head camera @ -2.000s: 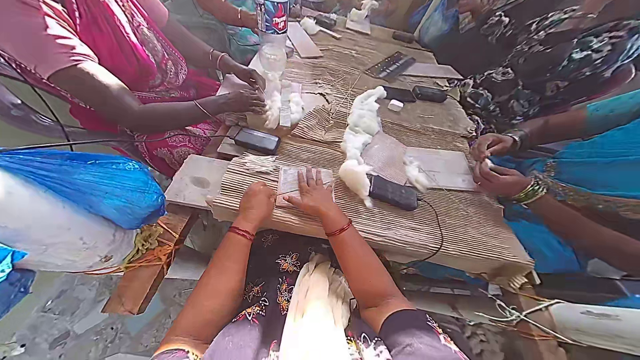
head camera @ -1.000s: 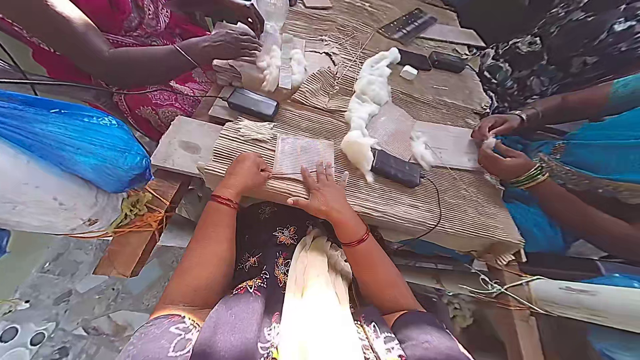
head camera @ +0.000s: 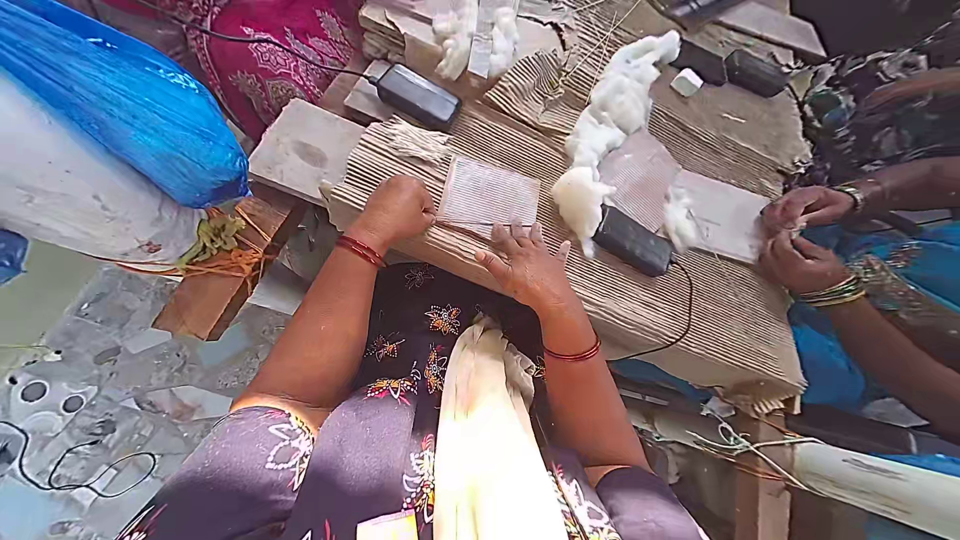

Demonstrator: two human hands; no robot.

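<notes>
A pale, finely ridged plate [head camera: 491, 191] lies on corrugated cardboard [head camera: 675, 311] at the front of the work surface. At its lower left corner rests my left hand [head camera: 397, 211], curled into a fist; its inside is hidden. A thin dark line runs from near that fist toward my right hand [head camera: 531, 266], along the plate's lower edge. My right hand is palm down with fingers apart, its fingertips at the plate's lower right edge, and nothing shows in its grasp. Right of the plate, a long tuft of white cotton [head camera: 611, 112] stretches away from me.
A black corded box [head camera: 634, 241] lies right of my right hand, another [head camera: 418, 96] behind the plate. A bundle of pale strands [head camera: 416, 141] sits above my left hand. A co-worker's hands [head camera: 802, 240] work at the right. A blue plastic bag [head camera: 127, 90] stands at the left.
The view has moved closer to the work surface. My right hand has shifted from on top of the ridged plate to its lower edge. My left hand remains a fist beside the plate.
</notes>
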